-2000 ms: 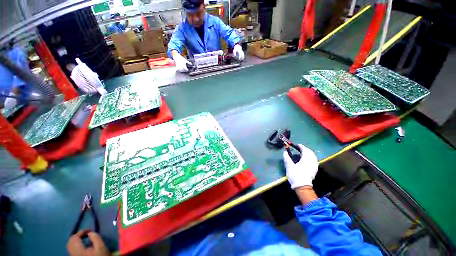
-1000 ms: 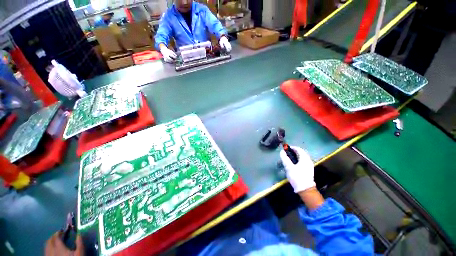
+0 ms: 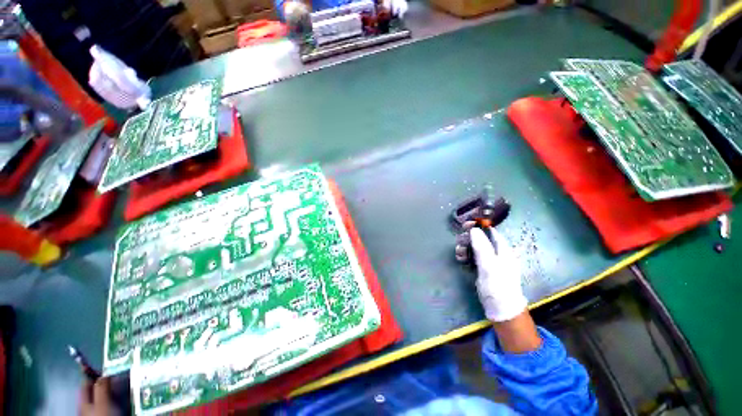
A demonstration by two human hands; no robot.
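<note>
A large green circuit board [image 3: 236, 276] lies solder side up on a red cushion [image 3: 366, 301] in front of me. My right hand [image 3: 498, 280], in a white glove, holds cutters [image 3: 485, 223] by the handles, mostly hidden by the glove. Their tip end is at a black brush [image 3: 470, 210] on the bench; whether they touch it cannot be told. My left hand [image 3: 96, 400] is bare, at the lower left, cut off by the frame edge. It is at the handles of a second pair of cutters [image 3: 80, 357], seen small and blurred.
More boards on red cushions stand at left [image 3: 167, 134] and right [image 3: 651, 130]. Dark specks [image 3: 529, 252] lie right of the brush. A yellow edge strip [image 3: 407, 349] runs along the bench front. Across the bench, a person's gloved hands [image 3: 395, 8] hold an assembly [image 3: 350, 28].
The view has tilted down and shifted. My right hand's cutters have turned and come in against or over the brush. The left hand has moved nearer the board's lower left corner.
</note>
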